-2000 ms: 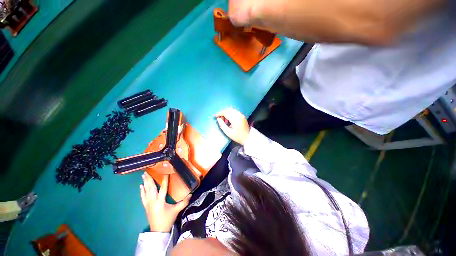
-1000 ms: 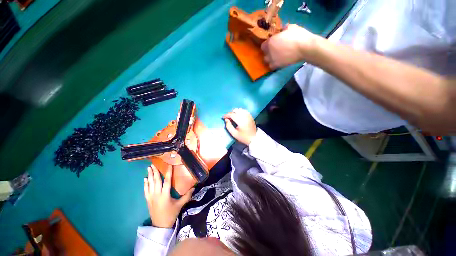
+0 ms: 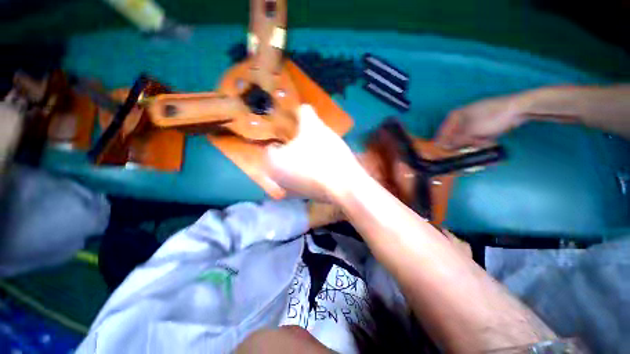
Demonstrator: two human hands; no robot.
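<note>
An orange jig (image 3: 245, 114) with bare arms and a black centre is held up by a bare-armed hand (image 3: 311, 155), seemingly a co-worker's. A second orange jig (image 3: 442, 197) carries a black Y (image 3: 459, 162), blurred; another hand (image 3: 476, 128) touches its far side. My left hand (image 3: 323, 213) shows at its sleeve end near my body, mostly hidden behind the large forearm. A bit of skin beyond that forearm seems to be my right hand (image 3: 458, 243); its fingers and any hold are hidden.
Several black legs (image 3: 387, 81) and the pile of small black parts (image 3: 331, 72) lie at the far side of the teal bench (image 3: 552, 180). Blurred orange jigs (image 3: 162, 148) stand at left. A grey sleeve (image 3: 45, 214) is at left, another person's clothing (image 3: 559, 290) at right.
The view has turned. The bare jig and large forearm now cross in front of me. The jig with the black Y is at right, tilted, with another hand at it. My hands have left its base.
</note>
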